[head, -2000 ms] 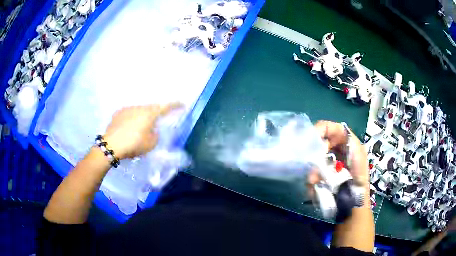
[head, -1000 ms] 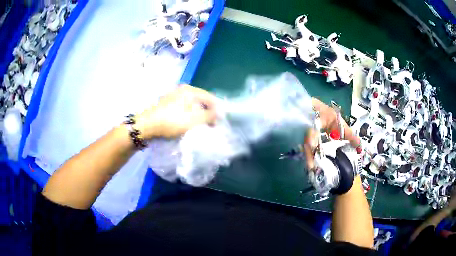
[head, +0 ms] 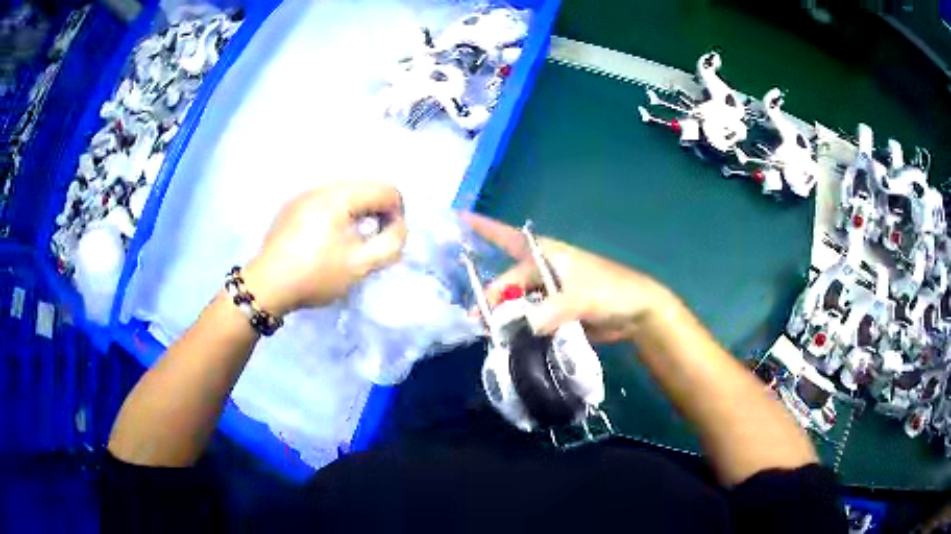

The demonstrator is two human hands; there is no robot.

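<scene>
My right hand [head: 574, 287] holds a white toy scooter assembly [head: 542, 370] with a black oval patch, a red spot and thin projecting arms, over the bench's near left part. My left hand [head: 339, 242], with a beaded bracelet, is curled with its fingers closed at the top of a clear poly bag [head: 401, 313]. The bag is crumpled and whitish and hangs below and right of my left hand, over the crate's right side. The assembly's arms point toward the bag; whether their tips are inside it cannot be told.
A blue crate with a white liner [head: 250, 198] holds some white-and-black assemblies [head: 459, 68] at its far end. A second blue crate of loose pieces [head: 130, 146] is at left. Two assemblies [head: 730, 130] and a dense cluster [head: 876, 292] lie on the green bench [head: 636, 209].
My right hand has brought the assembly left, close to the bag and my left hand. The bag, stretched toward my right hand a second ago, now hangs bunched below my left hand. The view has shifted.
</scene>
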